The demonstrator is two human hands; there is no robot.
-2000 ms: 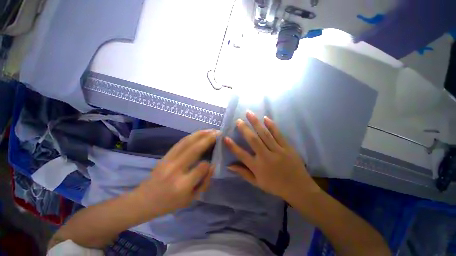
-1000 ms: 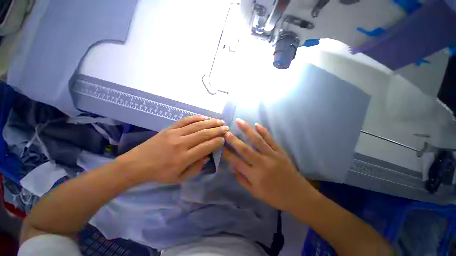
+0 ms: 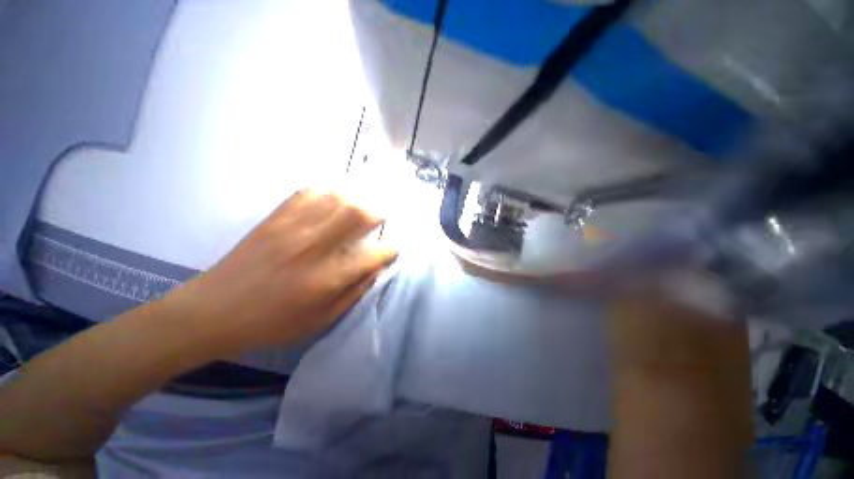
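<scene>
The light blue-grey garment panel (image 3: 496, 346) lies under the machine head (image 3: 524, 65), its narrow folded edge hanging down over the table front. My left hand (image 3: 300, 262) is left of the needle area, its fingertips closed on the panel's edge in the glare. My right hand (image 3: 660, 281) is a blur right of the needle area, at the lower side of the machine head; its fingers cannot be made out. The presser foot and needle are lost in the glare.
Another panel (image 3: 70, 84) with a curved notch lies at the left. The ruler strip (image 3: 103, 271) runs along the table's front edge. A black clamp (image 3: 791, 379) is at the right, and part of a blue basket (image 3: 576, 456) shows below the table.
The view has moved closer to the machine head. My left hand has moved up the folded edge to the glare. My right hand has left the cloth beside it and moved up and right.
</scene>
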